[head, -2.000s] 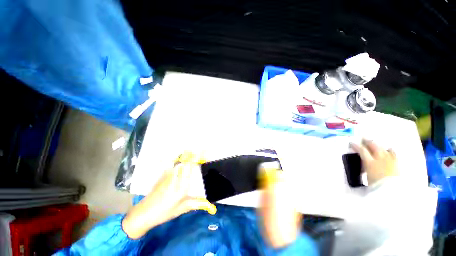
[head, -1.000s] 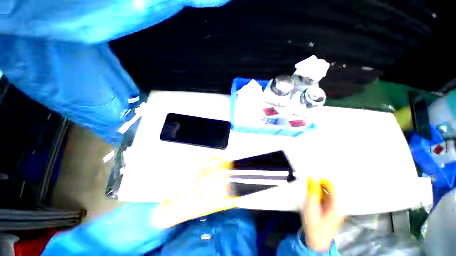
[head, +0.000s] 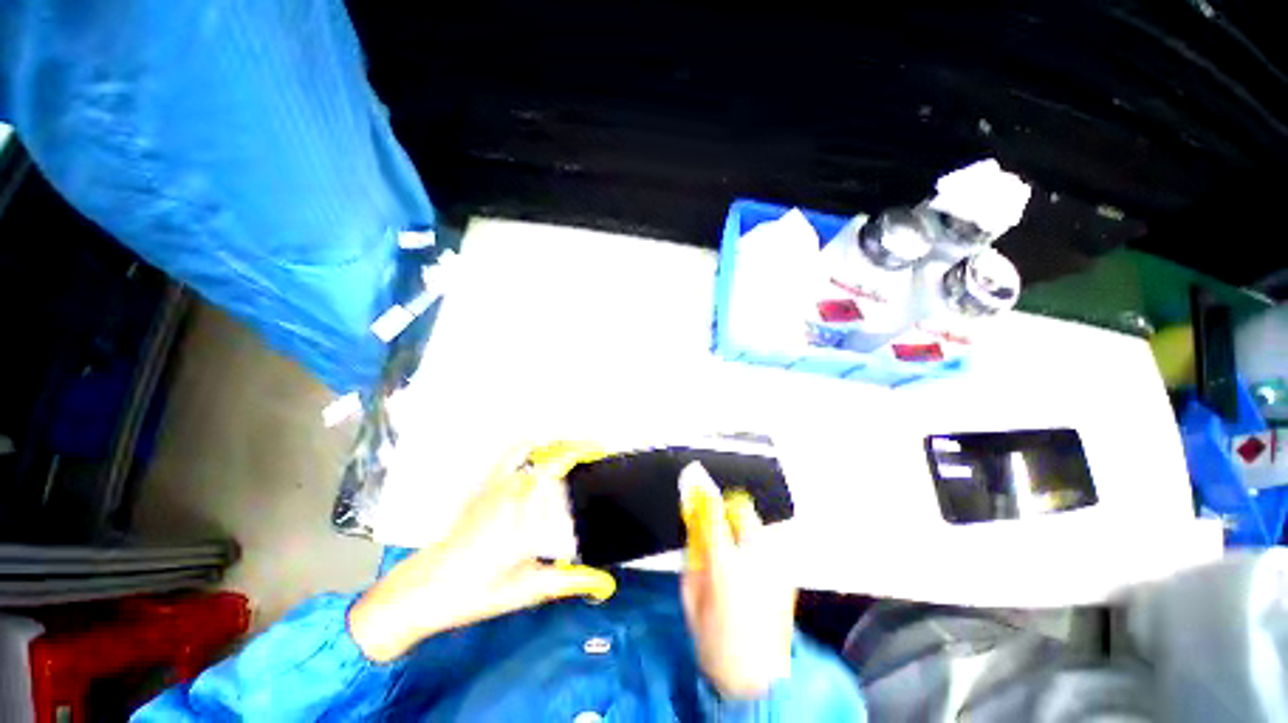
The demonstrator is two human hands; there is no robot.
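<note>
A glossy black screen (head: 636,506) is held low over the near edge of the white table, in front of my blue coat. My left hand (head: 495,554), with yellow finger cots, grips its left end between thumb and fingers. My right hand (head: 737,586) is over the right half of the screen, its yellow-capped fingertips pressing a small white wipe (head: 696,485) on the glass. A second black screen (head: 1010,475) lies on the table at the right, with white reflections on it.
A blue tray (head: 848,370) at the table's far side holds white bottles (head: 865,283) with silvery tops and white wipes (head: 774,276). A crumpled white wipe (head: 982,198) tops one bottle. Coworkers' coats are close: blue (head: 254,184) at left, grey (head: 1045,650) at right. A red stool (head: 134,643) stands lower left.
Since one second ago, the held screen is flatter and my right hand has come onto it. The screen then lying at left is out of sight there; one now lies at right.
</note>
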